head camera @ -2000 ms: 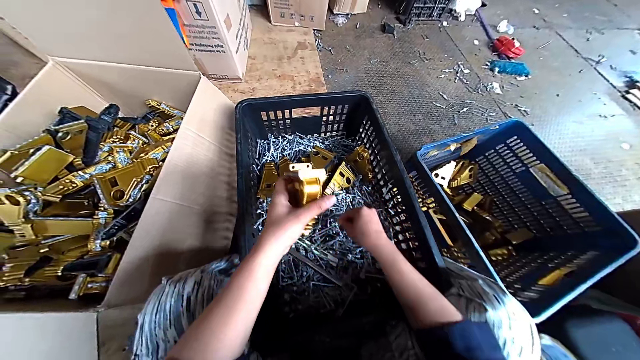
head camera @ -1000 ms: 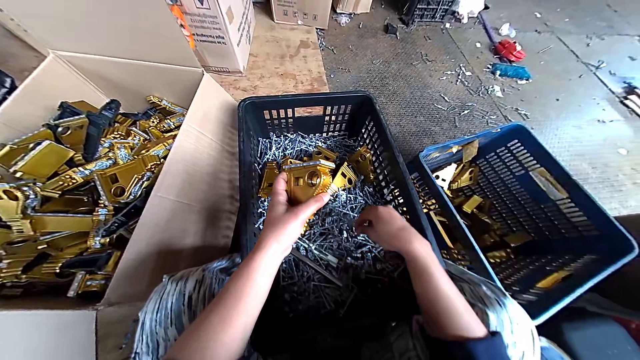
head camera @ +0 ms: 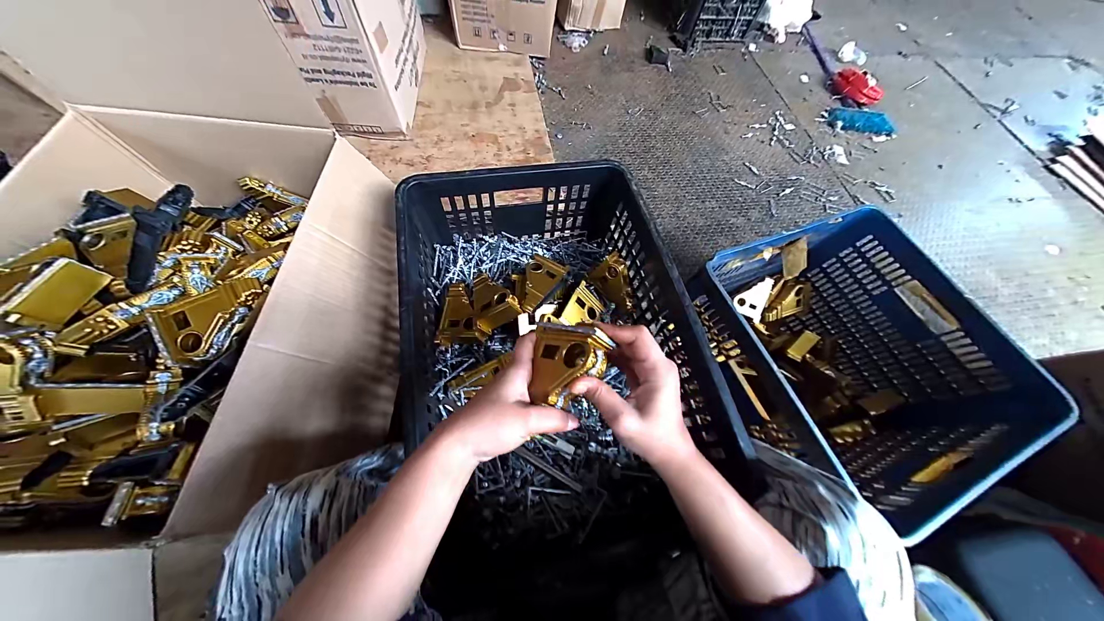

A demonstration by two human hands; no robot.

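Note:
Both hands hold a gold-coloured bracket (head camera: 561, 358) with a round hole and a square hole, above the black plastic crate (head camera: 681, 345). My left hand (head camera: 496, 414) grips its left side, and the fingers of my right hand (head camera: 642, 392) close on its right edge. Below them in the crate lie many loose silvery screws or nails (head camera: 509, 257), with several more gold brackets (head camera: 496, 306) on top. Part of the crate's contents is hidden behind the hands.
On the left, an open cardboard box (head camera: 285, 371) holds many gold and black parts (head camera: 95, 397). A blue plastic crate (head camera: 949, 371) with some gold pieces stands on the right. Behind are closed cartons (head camera: 362, 60), scattered screws and a blue brush head (head camera: 861, 122) on the floor.
My right hand has moved from over the loose screws to the bracket and now grips it too. The bracket was in my left hand alone one second ago.

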